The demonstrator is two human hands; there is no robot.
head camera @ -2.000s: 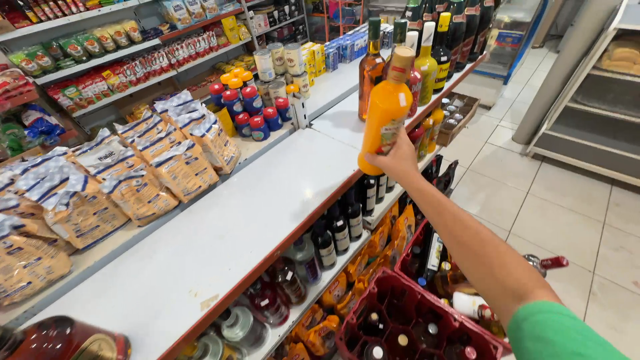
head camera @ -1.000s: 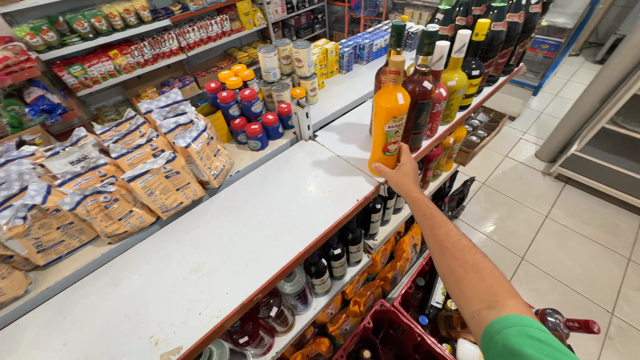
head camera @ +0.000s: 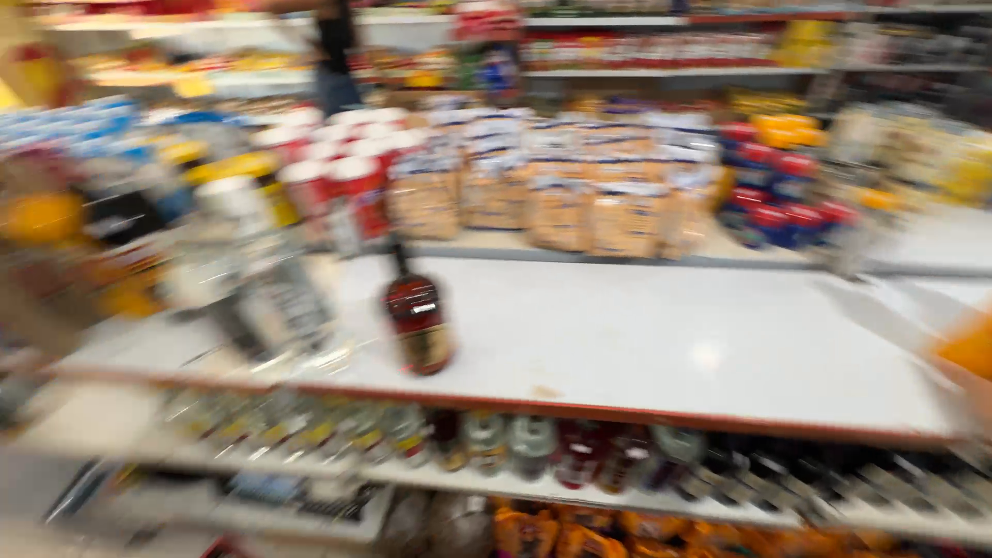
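Observation:
The view is strongly blurred. At the right edge, a skin-toned blur that looks like my right hand (head camera: 973,394) is just below part of an orange bottle (head camera: 967,341); its fingers cannot be made out. My left hand is not in view. A dark red-brown liquor bottle (head camera: 418,322) with a black neck and a tan label stands upright on the white shelf top (head camera: 659,333), left of the middle. Clear glass bottles (head camera: 271,287) stand to its left.
Tan packages (head camera: 558,194), red white-lidded containers (head camera: 356,186) and blue red-lidded jars (head camera: 783,194) line the rear shelf. A red-brown edge strip (head camera: 620,415) fronts the shelf. Several bottles (head camera: 535,449) stand below. A person (head camera: 335,54) is at the back left.
The view has swung far to the left. The orange bottle, gripped by my right hand beside other bottles a second ago, now shows only partly at the right edge.

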